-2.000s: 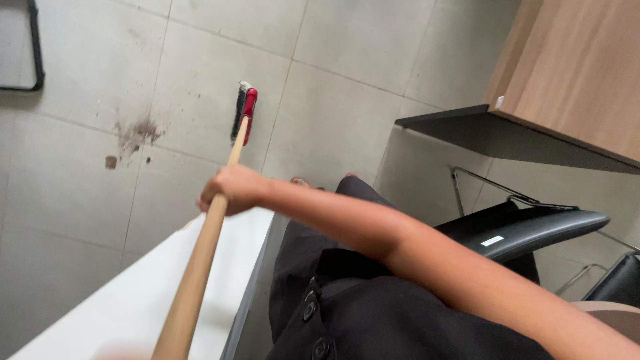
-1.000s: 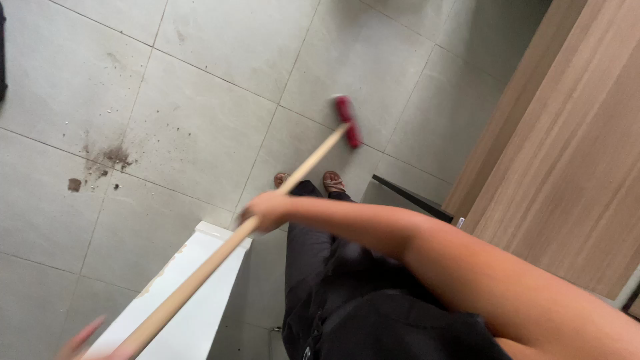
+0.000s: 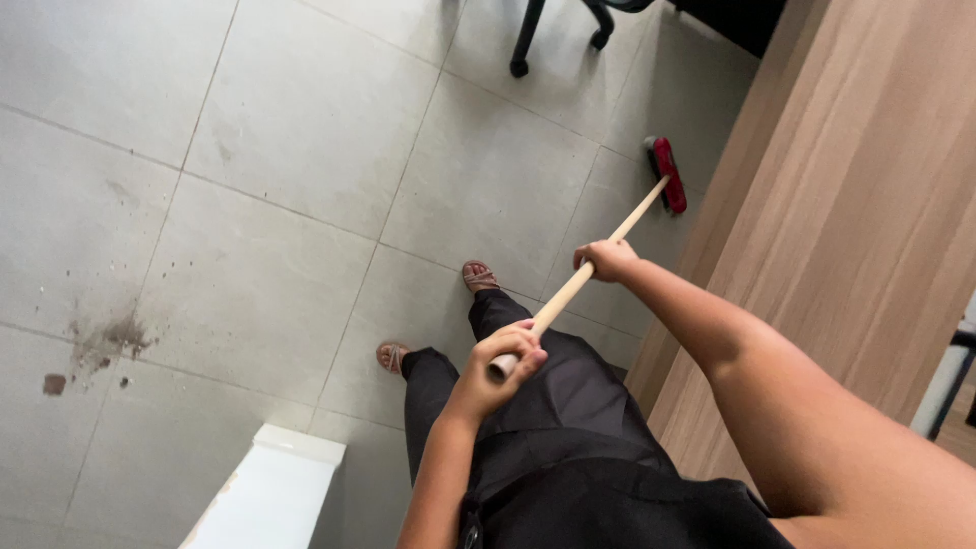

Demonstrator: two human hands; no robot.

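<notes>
A push broom with a red head (image 3: 668, 175) and dark bristles stands on the grey floor tiles near the wood-grain furniture. Its pale wooden handle (image 3: 564, 295) slants down toward me. My left hand (image 3: 505, 362) is closed around the handle close to its hollow end. Farther along the shaft, my right hand (image 3: 606, 259) grips it, nearer the broom head. Dark dirt (image 3: 114, 339) is scattered over the tiles at the left, with a brown lump (image 3: 54, 383) beside it.
A wood-grain desk or cabinet (image 3: 823, 229) runs along the right side. At the top are the wheeled legs of a chair (image 3: 526, 38). A white panel or tabletop (image 3: 267, 488) with a chipped edge juts in at the lower left. My sandalled feet (image 3: 479, 276) are on the tiles.
The broom head has moved right across the floor, toward the wood-grain furniture. My left hand, blurred at the lower edge before, now shows on the handle's end. The view has shifted considerably.
</notes>
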